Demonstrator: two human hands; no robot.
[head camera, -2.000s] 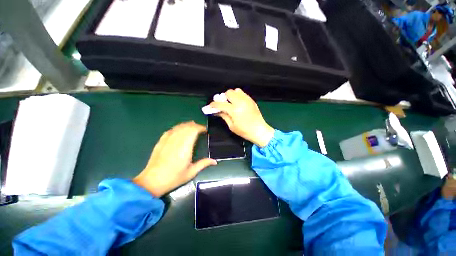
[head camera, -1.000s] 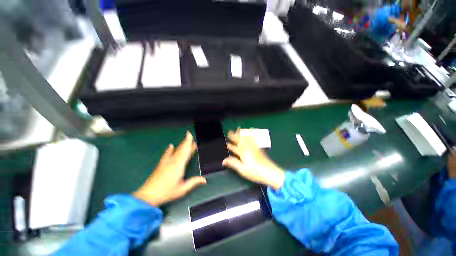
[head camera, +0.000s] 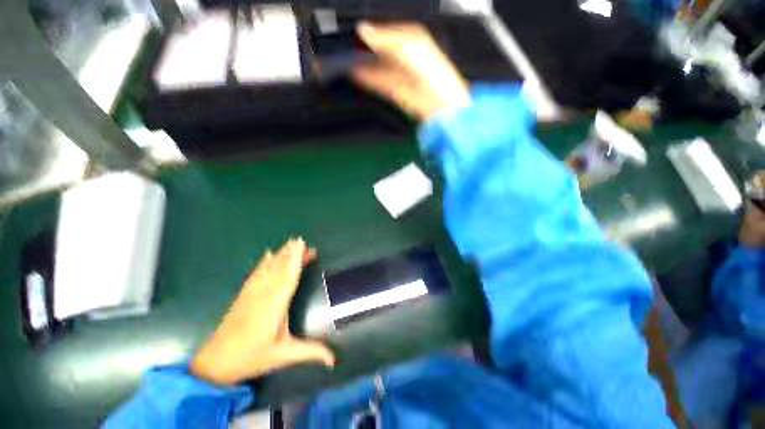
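Observation:
A glossy black smartphone (head camera: 377, 293) lies on the green mat with a bright glare across it. My left hand (head camera: 264, 323) is on its left, open and empty, fingers apart. My right hand (head camera: 407, 67) is blurred over the black foam tray (head camera: 277, 117) at the far edge. Its fingers are around a dark, phone-like thing (head camera: 337, 65) at a tray slot; blur hides its outline. A small white wipe or card (head camera: 403, 190) lies on the mat beyond the smartphone.
A thick white pile (head camera: 109, 243) stands at the left, with a dark phone bearing a white strip (head camera: 36, 300) beside it. At the right are a dispenser bottle (head camera: 594, 161), partly behind my sleeve, and a white stack (head camera: 705, 176). A person's blue sleeve (head camera: 738, 281) shows at the right edge.
The upright phone between my hands has left the mat. My right hand has moved forward from the mat to the tray. My left hand is lower and nearer me. The white piece lies turned.

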